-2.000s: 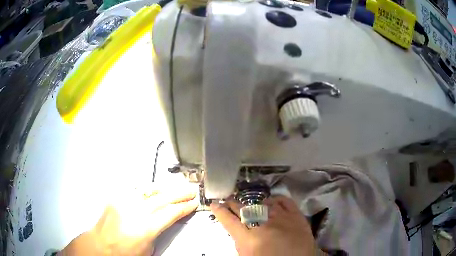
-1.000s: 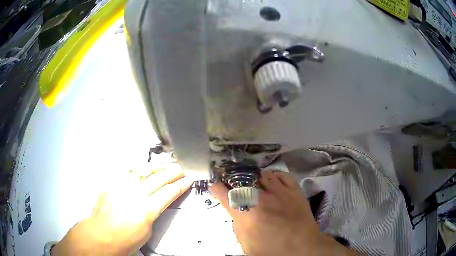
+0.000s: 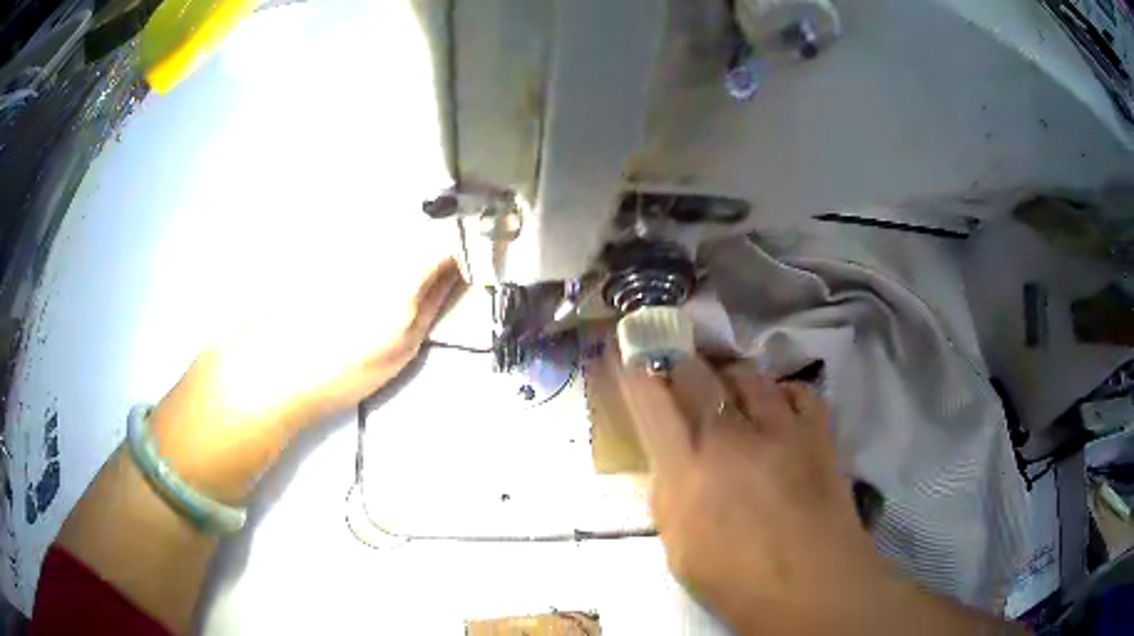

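Observation:
My left hand [image 3: 330, 329], bare with a pale green bangle, reaches in left of the needle area; glare washes out most of it. Its fingertips are by the presser foot [image 3: 507, 333]. My right hand [image 3: 752, 478] lies right of the foot, its fingertips partly hidden behind the lower white tension knob [image 3: 655, 336]. Grey-beige ribbed cloth [image 3: 920, 398] lies bunched behind and right of my right hand, under the machine arm. Whether either hand grips cloth cannot be told. The needle plate [image 3: 547, 373] shows bare in front of the foot.
The white machine head [image 3: 597, 112] fills the top middle. A yellow piece [image 3: 193, 44] is at upper left. A tan guide [image 3: 613, 429] is beside my right hand, and a tan patch [image 3: 532, 624] is at the bottom edge. A dark outline curves across the white bed [image 3: 473, 478].
The view has shifted, so the machine head stands higher and more bed shows. My right hand has moved right of the foot, uncovering the tan guide. My left wrist and bangle now show.

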